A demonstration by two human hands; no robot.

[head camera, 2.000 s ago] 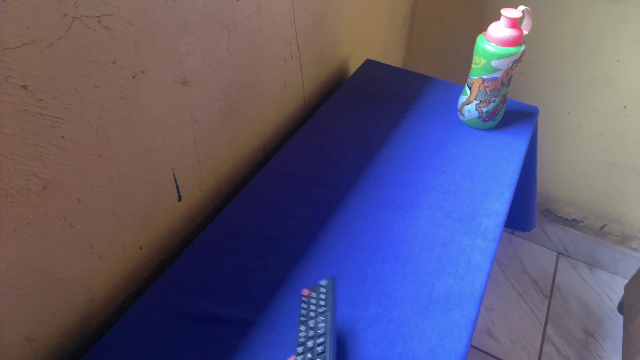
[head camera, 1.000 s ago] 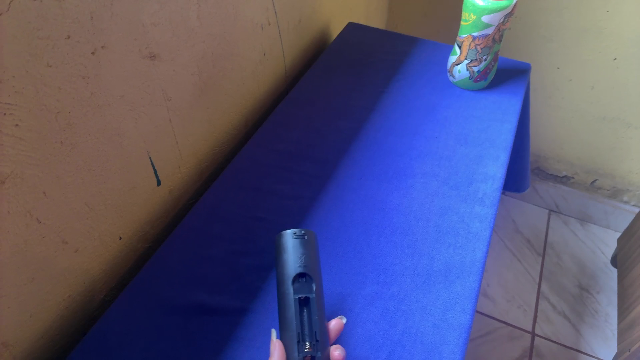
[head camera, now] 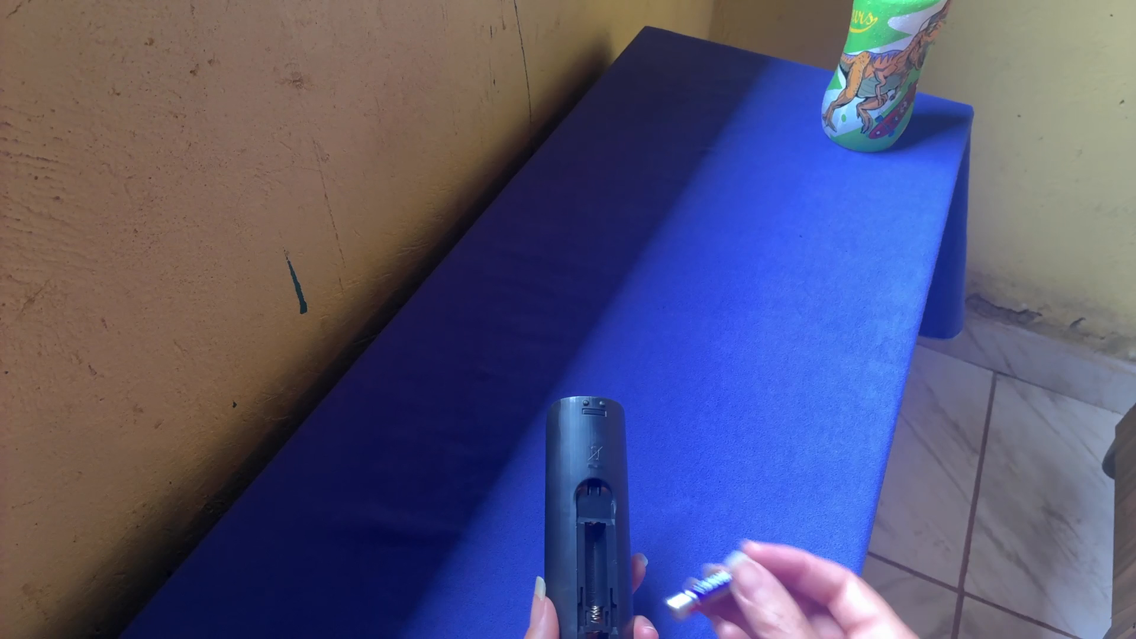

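A black remote control [head camera: 587, 453] is held back side up in my left hand [head camera: 543, 614], whose fingertips show on both sides of its lower part. Its battery compartment [head camera: 596, 568] lies uncovered, with a metal spring at the lower end and no battery visible in the part that shows. Just to the right, my right hand [head camera: 790, 595] pinches a small cylindrical battery [head camera: 701, 593] between thumb and fingers, slightly blurred. The battery is apart from the remote. The bottom of the remote is cut off by the frame.
A table with a blue cover [head camera: 754, 355] stretches away beneath the hands, beside a worn ochre wall [head camera: 266, 177]. A green bottle with a dinosaur picture [head camera: 874, 80] stands at its far right corner. Tiled floor [head camera: 1029, 479] and a brown wooden edge [head camera: 1125, 532] are at right.
The remote showed its buttons at first, then was turned to its back. My right hand has come into view at the lower right with a battery.
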